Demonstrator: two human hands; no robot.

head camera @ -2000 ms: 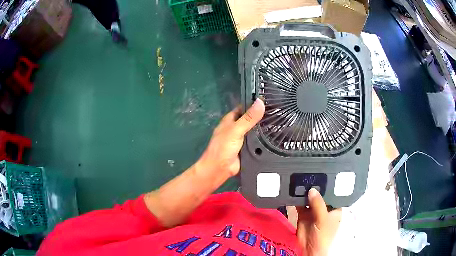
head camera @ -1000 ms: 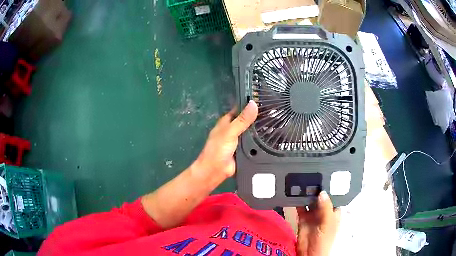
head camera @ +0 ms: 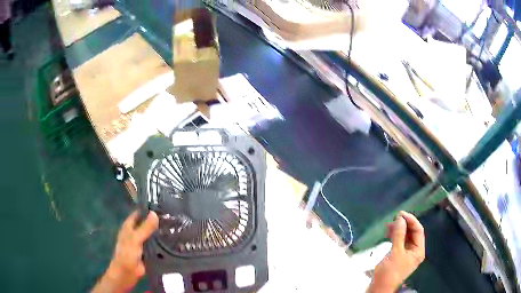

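Observation:
A dark grey fan unit (head camera: 201, 205) is in front of me, its round slotted grille facing me. Its handle is at the top. A small dark control panel (head camera: 209, 281) sits between two white squares at its lower end. My left hand (head camera: 132, 246) is shut on the fan unit's left edge, thumb on the front, the other fingers hidden behind it. My right hand (head camera: 401, 252) is off the fan unit, to its right over the bench, with fingers curled. Whether it holds something small I cannot tell.
A small open carton (head camera: 197, 68) stands beyond the fan unit near flat cardboard (head camera: 123, 74) and white sheets (head camera: 248, 103). A white thin cable (head camera: 337, 207) loops on the dark belt (head camera: 297, 134). A green crate (head camera: 57, 123) is at the left. A cluttered shelf runs along the right.
The view has swung right toward the bench and shelf. The fan unit now shows lower and further left, still in my left hand. My right hand has left the panel and moved right.

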